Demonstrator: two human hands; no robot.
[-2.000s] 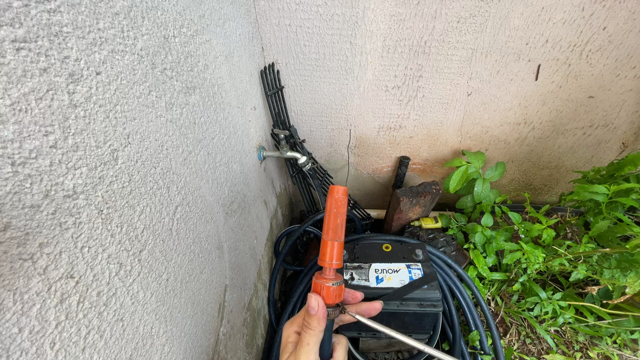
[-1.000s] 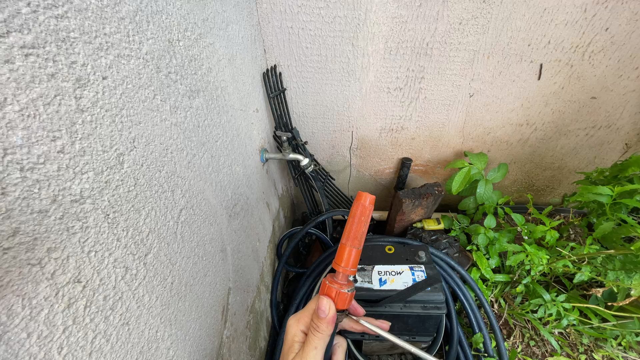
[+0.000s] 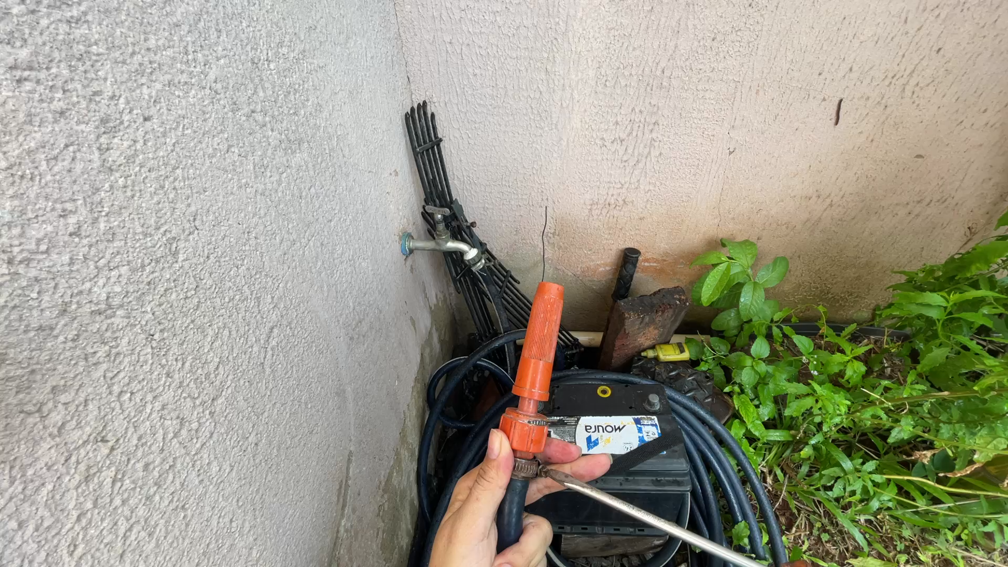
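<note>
My left hand (image 3: 492, 504) is closed around the end of a dark garden hose (image 3: 512, 508), just below an orange plastic spray nozzle (image 3: 535, 354) that points up, leaning slightly right. A metal worm-drive hose clamp (image 3: 526, 468) circles the hose under the nozzle's collar. From the lower right comes a screwdriver's metal shaft (image 3: 646, 518), its tip against the clamp's screw, beside my left fingertips. Its handle is cut off by the bottom edge, and my right hand cannot be made out.
Coiled hose (image 3: 720, 449) surrounds a black battery (image 3: 606, 480) on the ground. A metal tap (image 3: 441, 245) projects from the left wall, before a black rake-like head (image 3: 437, 165). Behind the battery are a brick-like block (image 3: 642, 327) and a small yellow bottle (image 3: 668, 352); plants (image 3: 850, 394) grow at right.
The nozzle, which leaned clearly to the right one second ago, now stands more upright in my left hand. The screwdriver tip is still by the clamp.
</note>
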